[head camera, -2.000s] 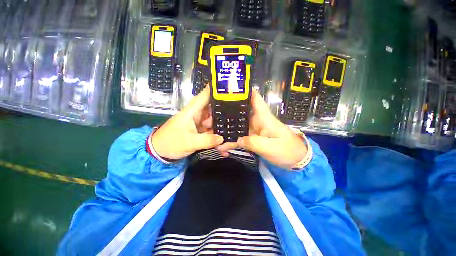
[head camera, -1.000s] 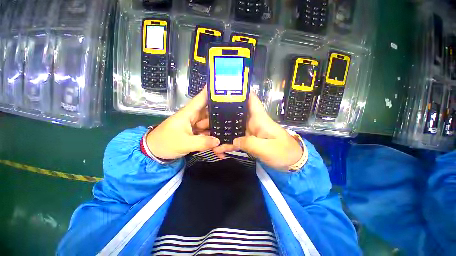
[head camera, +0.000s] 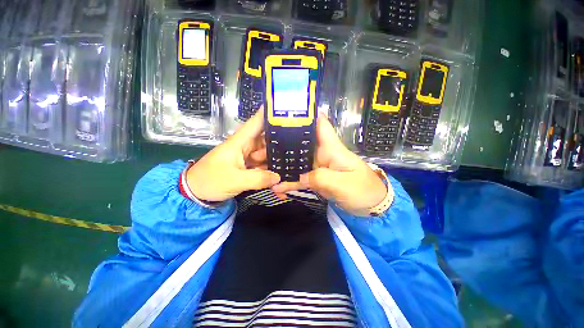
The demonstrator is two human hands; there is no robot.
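A black keypad phone (head camera: 291,138) with a yellow frame is held upright in front of my body, its screen lit blue and white. My left hand (head camera: 232,168) grips its left side, thumb at the lower keys. My right hand (head camera: 346,172) grips its right side, thumb at the lower right edge. The fingers behind the phone are mostly hidden. Behind it a clear blister tray (head camera: 182,136) holds several phones: one with a white lit screen (head camera: 194,67) at the left, and dark-screened ones (head camera: 383,110) at the right. The held phone partly covers another.
Stacked cloudy trays (head camera: 61,96) stand at the left. Another tray with dark phones (head camera: 556,160) is at the right edge. Blue fabric (head camera: 496,237), apparently clothing, is at the lower right. A yellow line (head camera: 70,220) crosses the green floor at the lower left.
The held phone's screen went from white text on a dark background to a blue and white display. Both hands keep their grip. The view has shifted slightly.
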